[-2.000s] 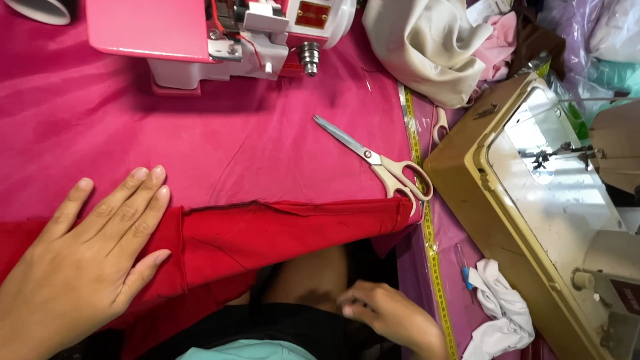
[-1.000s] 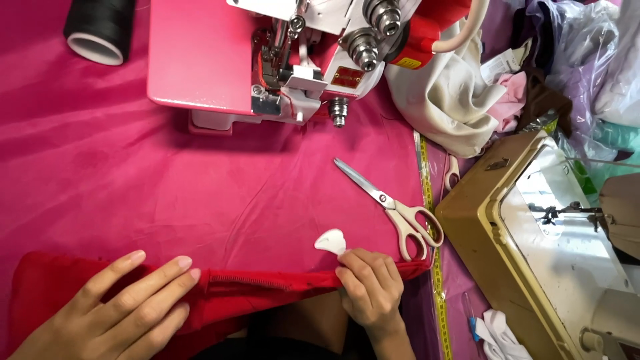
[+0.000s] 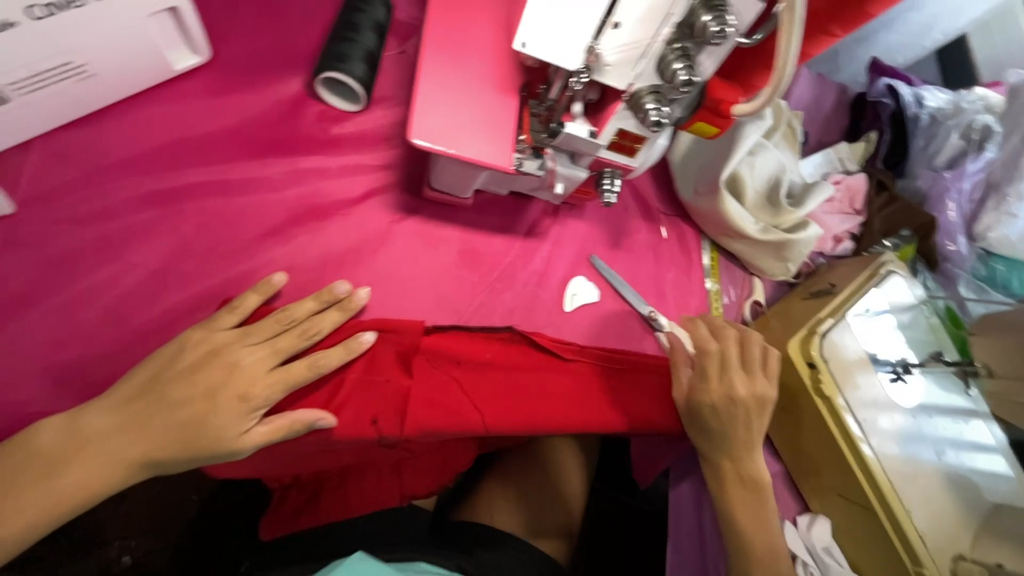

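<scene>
A folded length of red fabric (image 3: 536, 392) lies along the near edge of the table, part of it hanging over. My left hand (image 3: 232, 376) rests flat on its left part with the fingers spread. At the fabric's right end is my right hand (image 3: 724, 376), its fingers curled over the handles of the scissors (image 3: 632, 300); the blades point up and left. Whether the fingers grip the handles or the fabric cannot be told. A white piece of tailor's chalk (image 3: 581, 294) lies just left of the blades.
A pink and white overlock machine (image 3: 472, 88) stands beyond the fabric, beside a black thread cone (image 3: 352, 56). To the right are a cream cloth (image 3: 744, 192), a yellow measuring tape (image 3: 712, 280) and a sewing machine in a tan base (image 3: 816, 384). A white box (image 3: 104, 64) is upper left.
My right hand has let go of the white chalk, which now lies on the table, and has moved right to the scissors' handles. My left hand stays on the red fabric.
</scene>
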